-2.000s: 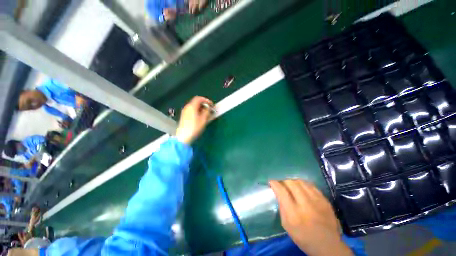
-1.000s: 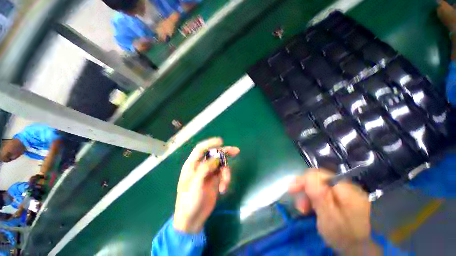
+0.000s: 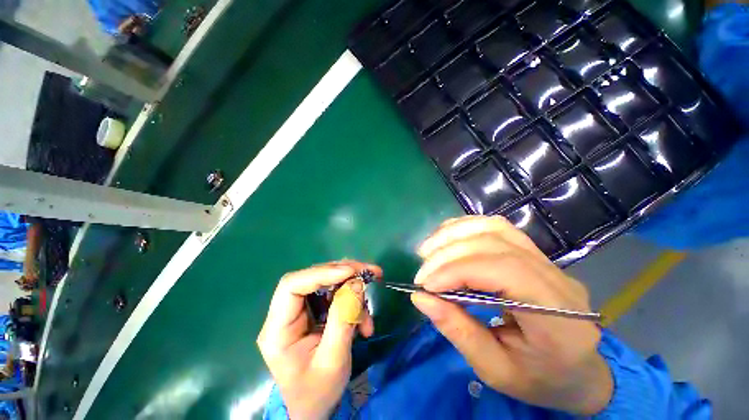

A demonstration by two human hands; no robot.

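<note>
My left hand (image 3: pixel 316 336) holds a small dark unit (image 3: pixel 321 304) with shiny bits at its upper edge, between the fingers and a thumb in a yellowish finger cot (image 3: pixel 349 303). My right hand (image 3: pixel 513 312) grips thin metal tweezers (image 3: pixel 526 306) like a pen. Their tip points left and is just to the right of the unit; whether it touches cannot be told. The inside of the unit is mostly hidden by my fingers.
A large glossy black blister tray (image 3: pixel 538 152) lies beyond my right hand, with tiny pale bits in some pockets. A white edge rail (image 3: pixel 271 168) borders the green belt (image 3: pixel 176 156), which carries several small units. A white post (image 3: pixel 107 197) meets the rail. Other workers' blue sleeves show at the edges.
Both hands have come together in front of me, the left with the unit, the right with the tweezers now turned toward it. The view has shifted, with the tray nearer the middle.
</note>
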